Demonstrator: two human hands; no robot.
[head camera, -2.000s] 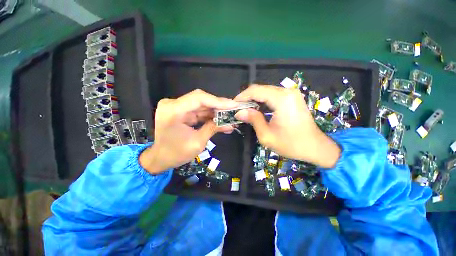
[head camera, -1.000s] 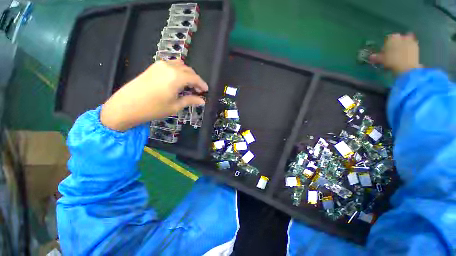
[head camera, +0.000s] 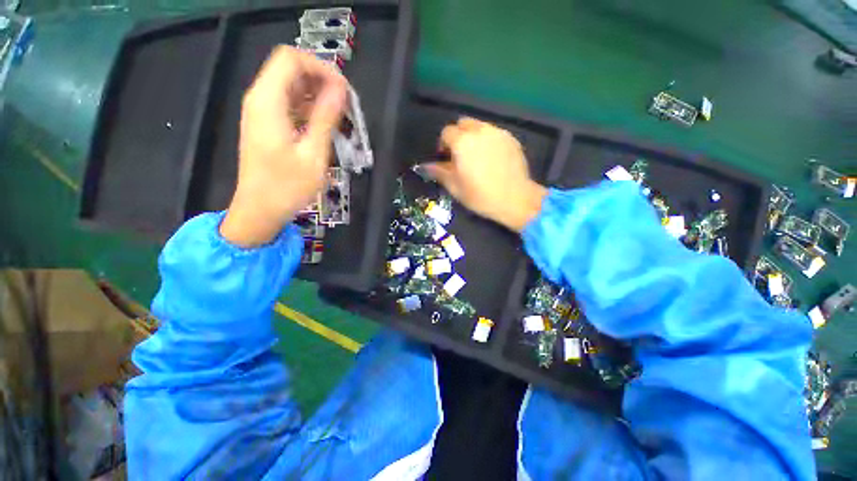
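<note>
My left hand is over the left tray, its fingertips closed at the upper end of a tilted, blurred silver-grey housing. Other housings stand in a row above and below my hand, which hides the middle of the row. My right hand is at the upper left of the front tray, fingertips pinched at a small circuit board whose edge barely shows; my fingers hide most of it. Loose circuit boards with white and amber tabs lie below it.
The black left tray overlaps the divided front tray. More boards lie in its right compartment, partly under my right sleeve. A fitted unit lies on the green mat, with several more at right. A carton is at lower left.
My right hand has left the fitted unit on the mat and moved left to the boards. My left hand has moved up the row and a housing now tilts at its fingertips.
</note>
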